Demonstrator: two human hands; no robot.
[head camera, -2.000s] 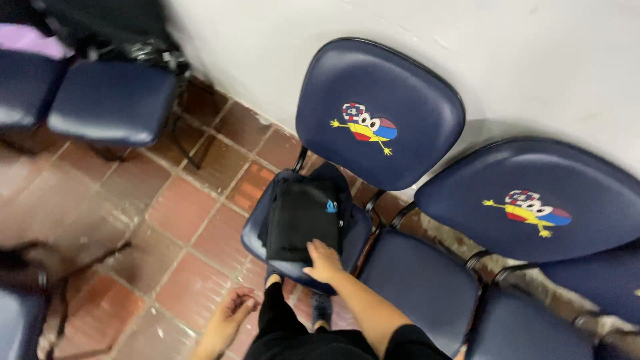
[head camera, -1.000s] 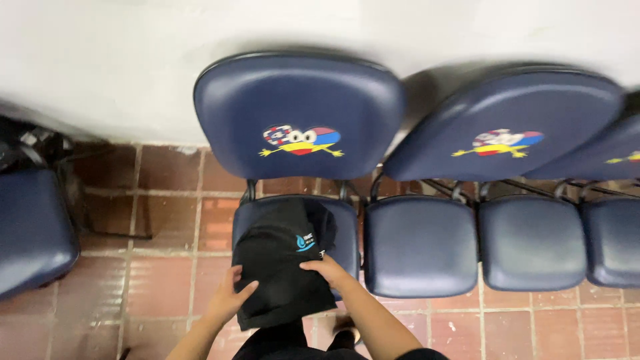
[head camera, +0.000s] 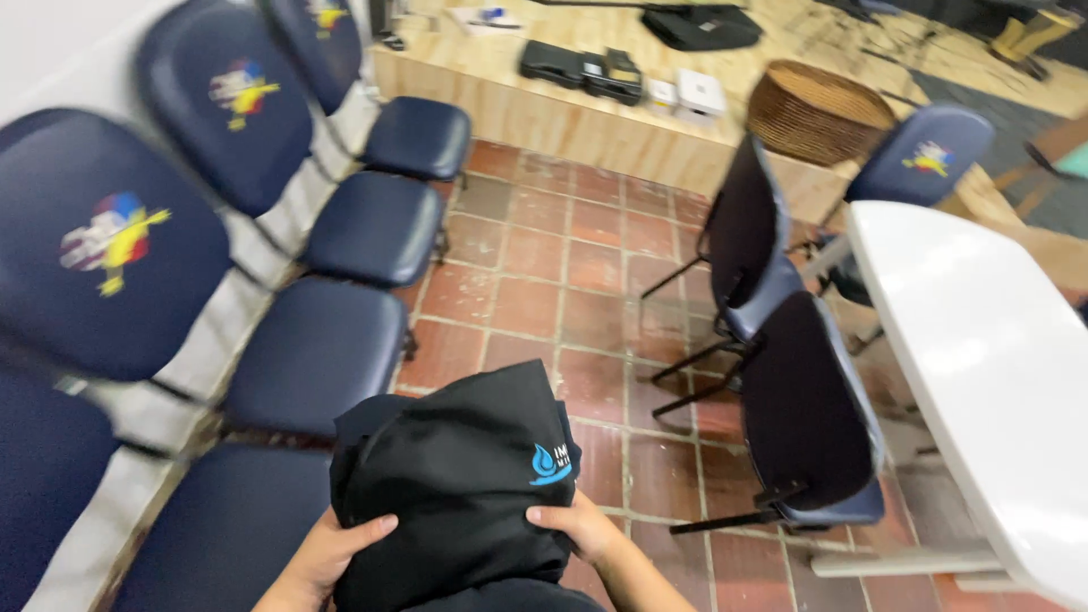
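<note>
A folded black cloth garment (head camera: 450, 476) with a blue drop-shaped logo and white lettering is held up in front of my body, at the bottom middle of the head view. My left hand (head camera: 340, 548) grips its left side, thumb on top and fingers hidden beneath. On the right side, my right hand (head camera: 574, 523) holds it the same way, its thumb just below the logo. The cloth hangs over the tiled floor (head camera: 586, 306), beside the row of dark blue chairs.
Padded blue chairs (head camera: 319, 348) line the wall at left. At right stand more chairs (head camera: 807, 408) by a white table (head camera: 977, 340). Across the far end runs a wooden platform (head camera: 578, 119) bearing black cases (head camera: 552, 64), a white box (head camera: 699, 92) and a wicker basket (head camera: 812, 110).
The black garment lay on a chair seat with my hands at it; now both hands hold it up off the seat. The view has swung along the row of chairs.
</note>
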